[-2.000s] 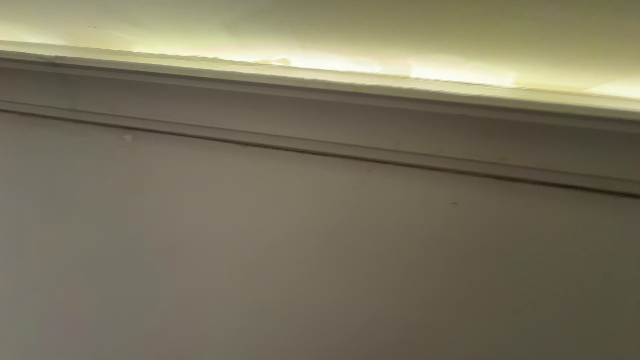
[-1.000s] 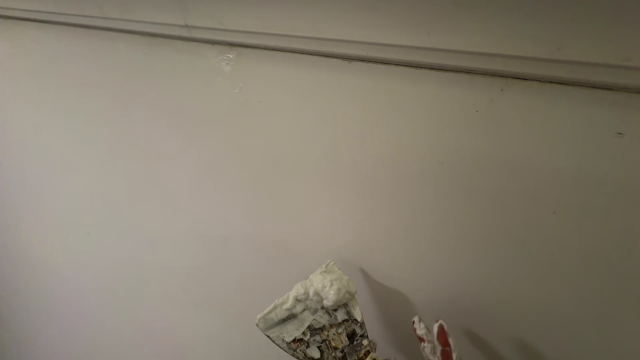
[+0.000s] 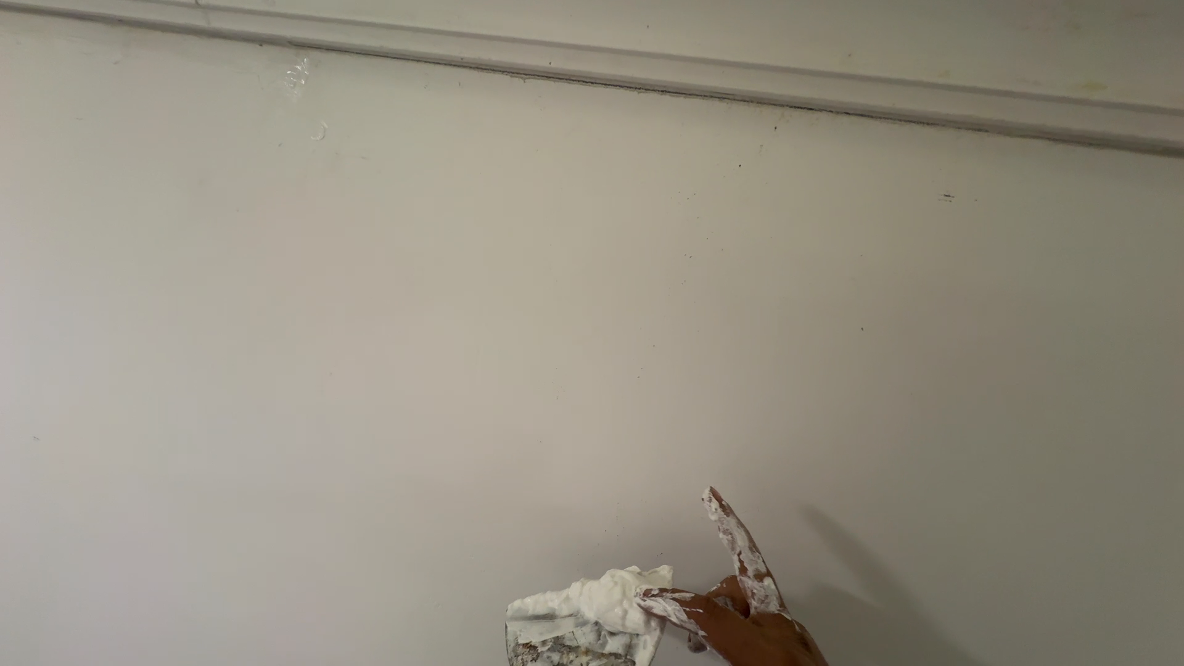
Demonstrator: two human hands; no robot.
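Observation:
A putty knife (image 3: 578, 638) with a worn, crusted blade stands at the bottom edge, its handle out of view. Thick white putty (image 3: 615, 597) is heaped along the top of the blade. My right hand (image 3: 754, 620) comes in from the bottom, just right of the blade, its fingers smeared white. One finger points up and apart from the others, while another digit touches the right end of the putty. My left hand is out of view, so what holds the knife is hidden.
A pale painted wall (image 3: 518, 305) fills most of the view, with small dark specks and shiny white marks (image 3: 295, 79) at upper left. A moulding (image 3: 592, 60) slopes down to the right across the top, a dark gap along its lower edge.
The view has tipped down from the lit ledge above the moulding. The putty-laden knife came into sight a second ago; now more of my right hand shows, with a digit on the putty.

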